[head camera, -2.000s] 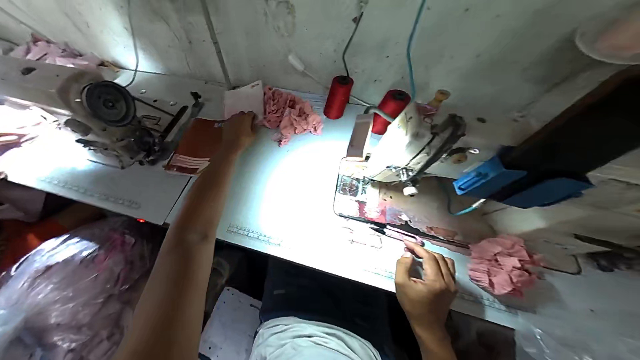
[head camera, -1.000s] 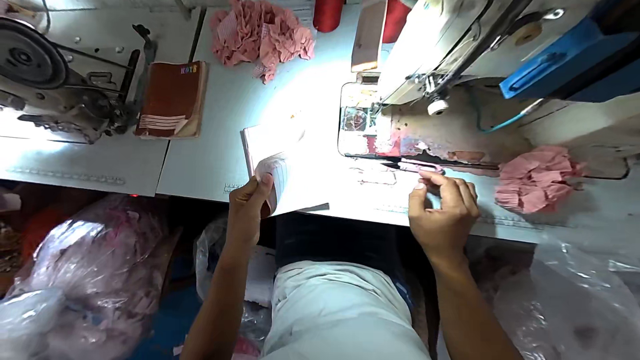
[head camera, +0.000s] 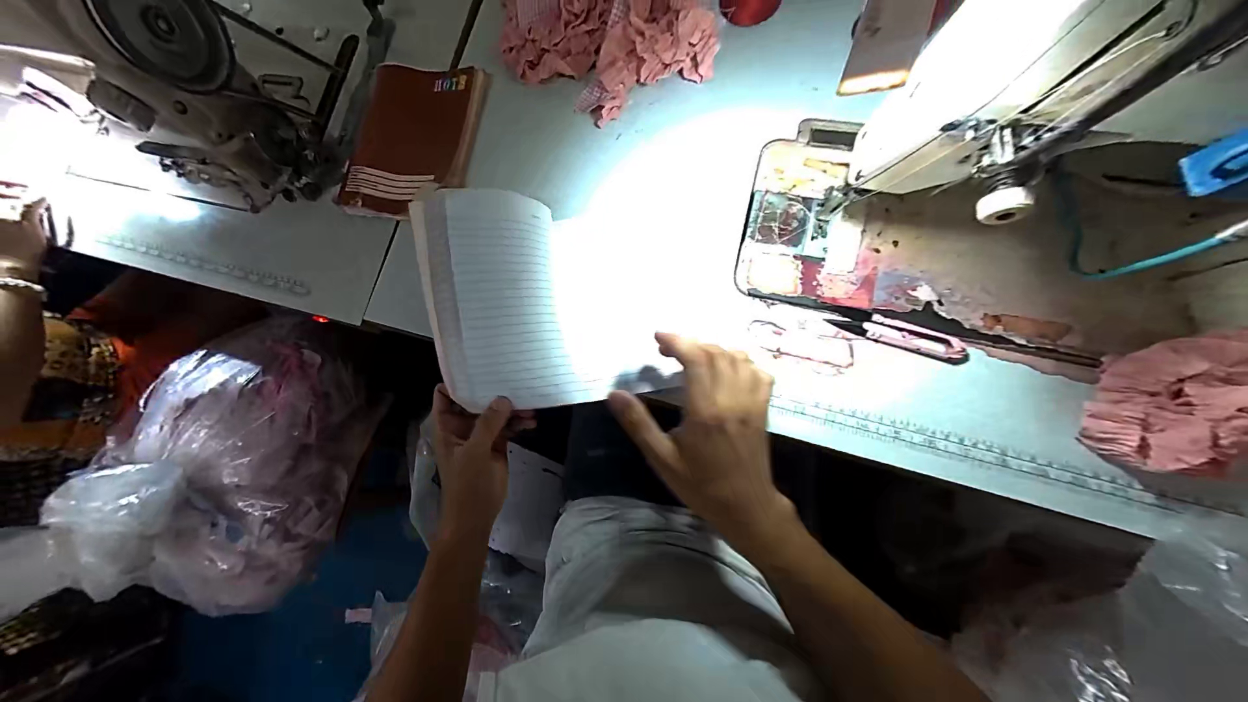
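An open lined notebook (head camera: 502, 302) lies at the table's front edge, its right page washed out by bright light. My left hand (head camera: 473, 453) grips its lower left edge, thumb on the page. Just over the notebook's lower right corner is my right hand (head camera: 707, 419), thumb and fingers apart, slightly blurred; whether it touches the page I cannot tell. Pink-handled thread snips (head camera: 916, 336) lie to the right, below the sewing machine's needle area. Behind the open notebook rests a brown-covered notebook (head camera: 414, 127).
One sewing machine (head camera: 975, 127) stands at the right, another (head camera: 195, 88) at the left. Gathered pink fabric lies at the back (head camera: 614, 44) and far right (head camera: 1170, 405). A plastic bag (head camera: 234, 468) bulges below the table at left, near another person's hand (head camera: 21, 234).
The notebook, shown partly opened in my left hand a second ago, is now spread wider. My right hand has moved left from beside the snips to the notebook's corner. The view has come closer.
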